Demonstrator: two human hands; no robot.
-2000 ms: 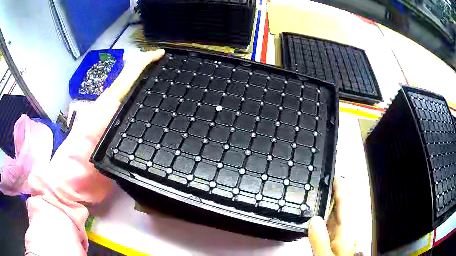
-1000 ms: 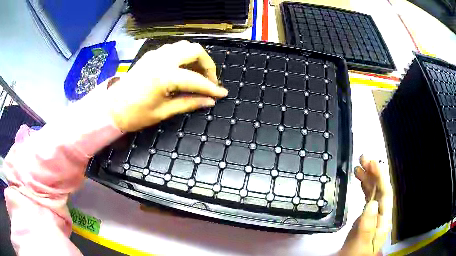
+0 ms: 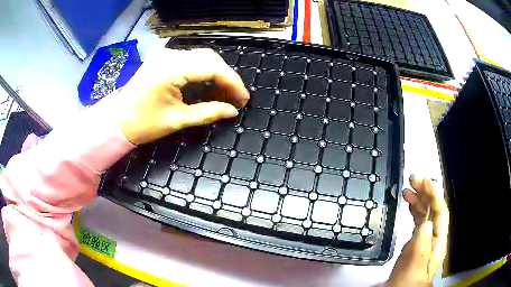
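A black blister tray (image 3: 280,147) lies in front of me, with small silvery metal parts at its grid crossings. It seems to sit on more trays. My left hand (image 3: 179,98) is over its upper left part, thumb and index fingertips close together just above the grid. A tiny part between them cannot be made out. My right hand (image 3: 423,232) is beside the tray's right edge, off the tray, fingers curled. A thin pale line shows by its fingers, possibly a slim stick, but this is unclear. My left hand and forearm hide the tray's left part.
A blue bin (image 3: 110,70) of loose silvery parts is at upper left. A tray stack (image 3: 221,10) on brown sheets stands at the back. Another tray (image 3: 389,38) lies at back right. A tall tray stack (image 3: 473,168) stands at right. A green label (image 3: 98,243) is on the front edge.
My left hand has let go of the tray's upper left rim and come over the grid. My right hand has left the lower right corner. The large white dot seen mid-tray earlier is not visible now.
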